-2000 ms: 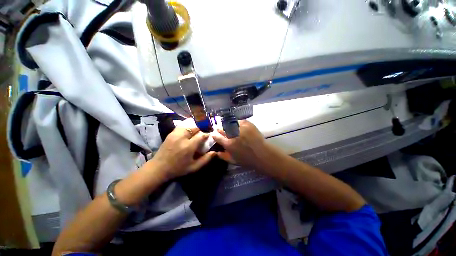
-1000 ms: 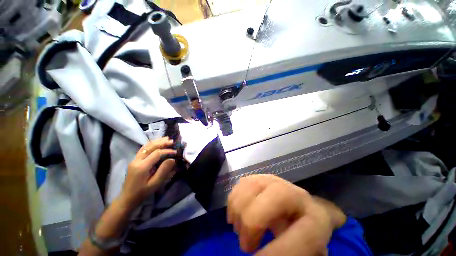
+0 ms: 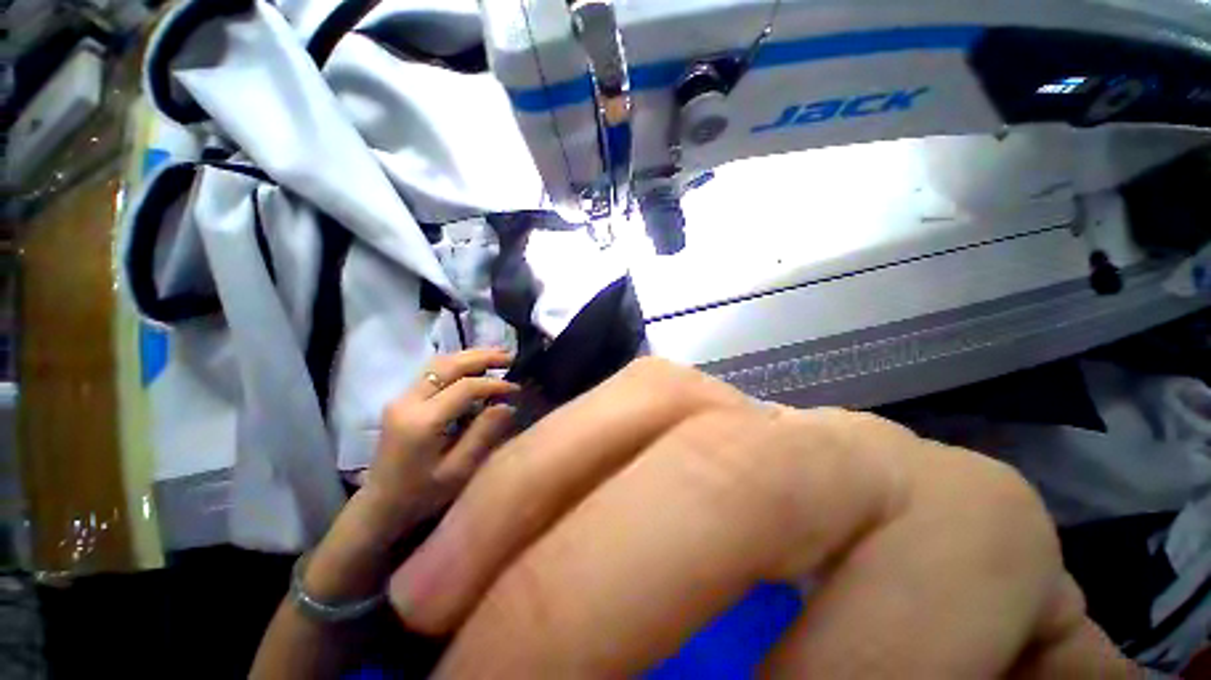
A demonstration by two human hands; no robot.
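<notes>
The light grey garment (image 3: 292, 173) with black edging lies heaped left of the needle. A black fabric piece (image 3: 584, 348) and a bright white piece (image 3: 574, 282) lie below the presser foot (image 3: 602, 219). My left hand (image 3: 445, 432), with a ring and a bracelet, rests on the cloth left of the black piece, fingers bent; whether it grips cloth is hidden. My right hand (image 3: 744, 531) is raised very close to the camera, large in the lower middle, with fingers curled. Its fingertips are partly hidden, so I cannot tell if it holds anything.
The white sewing machine head (image 3: 850, 80) crosses the top. A ruler strip (image 3: 850, 365) runs along the table's front edge. A brown wooden surface (image 3: 73, 359) is at far left. More grey and black cloth (image 3: 1142, 452) is heaped at lower right.
Both hands have left the needle. My left hand has moved down onto the cloth at the left; my right hand has come up close to the camera. The view has shifted.
</notes>
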